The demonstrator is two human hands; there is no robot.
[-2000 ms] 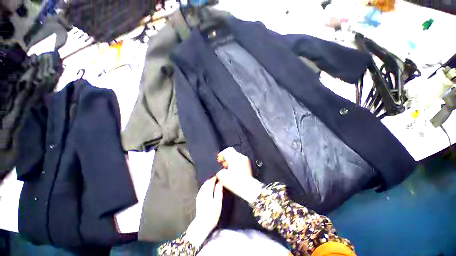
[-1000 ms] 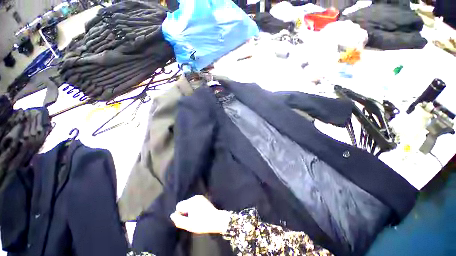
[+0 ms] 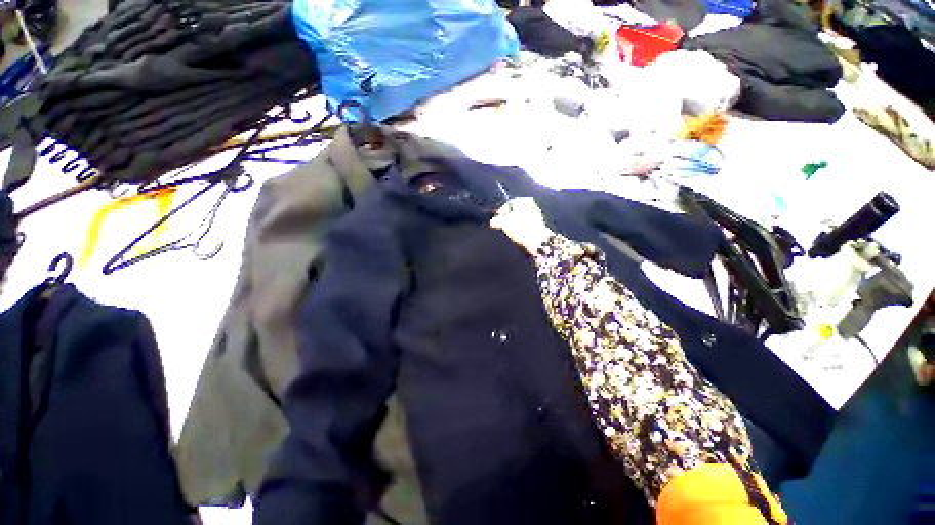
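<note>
A navy coat (image 3: 482, 359) lies front up on the table, its near front laid across so that its lining is covered. A small button shows on it. My right hand (image 3: 521, 223) is at the coat's collar and lapel, its fingers closed on the edge; a thin pale sliver shows at the fingertips, too small to name. My patterned sleeve crosses the coat's right part. A grey-olive coat (image 3: 277, 236) lies beneath, with a black hanger hook (image 3: 354, 111) at its neck. My left hand is not in view.
Another navy coat (image 3: 87, 400) lies at left. Loose hangers (image 3: 169, 231) and dark piled garments (image 3: 185, 77) are behind. A blue plastic bag (image 3: 405, 51) is at the back. Black hangers (image 3: 754, 261) and a grey pistol-shaped tool (image 3: 880, 292) are at right.
The view has tilted up. My right hand has moved from the lower front to the collar. The near front now covers the blue-grey lining. My left hand has left the view.
</note>
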